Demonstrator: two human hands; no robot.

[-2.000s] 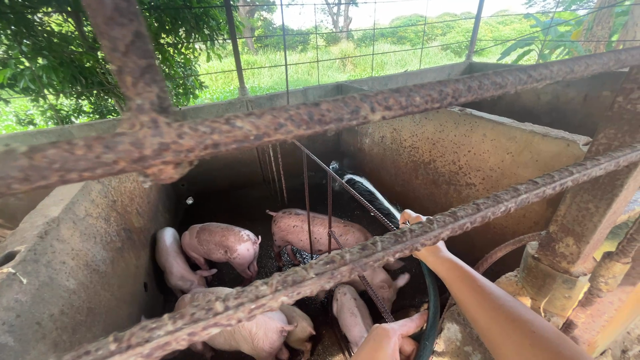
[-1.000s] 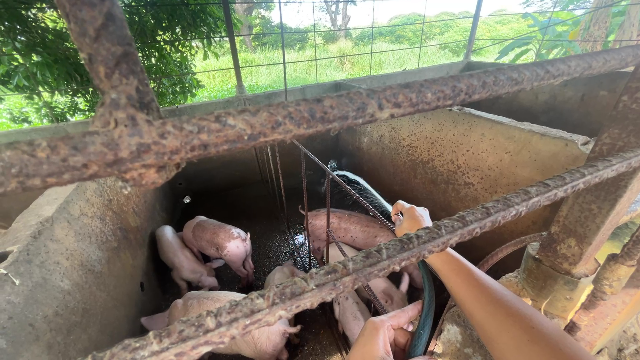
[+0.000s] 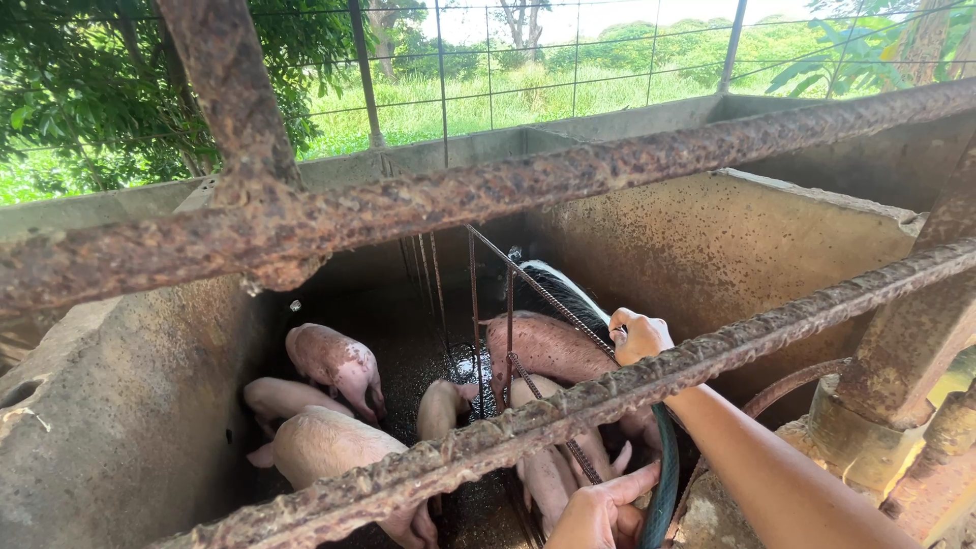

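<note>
My right hand [image 3: 639, 335] is curled around the upper part of a green hose [image 3: 662, 473], above the lower rusty bar; the bar hides part of that grip. Lower down, my left hand [image 3: 598, 511] holds the same hose, its fingers partly hidden behind it. Below both hands are several pigs: a spotted pink pig [image 3: 549, 347] near the middle, a black pig with a white band [image 3: 568, 293] against the right wall, and a pale pig [image 3: 328, 446] at the lower left. A smaller pig [image 3: 440, 410] has its head by the wet, shiny floor [image 3: 465, 370].
Rusty ribbed bars [image 3: 488, 191] cross in front of me, with thin rebar rods [image 3: 509, 335] below. Concrete walls [image 3: 732, 252] enclose the pen. A rusty post [image 3: 900, 358] rises at the right. Wire fencing [image 3: 576, 69] and greenery lie behind.
The pigs have shifted; the pale one at the lower left is farther up in view, and the small middle one shows more of its body. Both hands stay at the hose.
</note>
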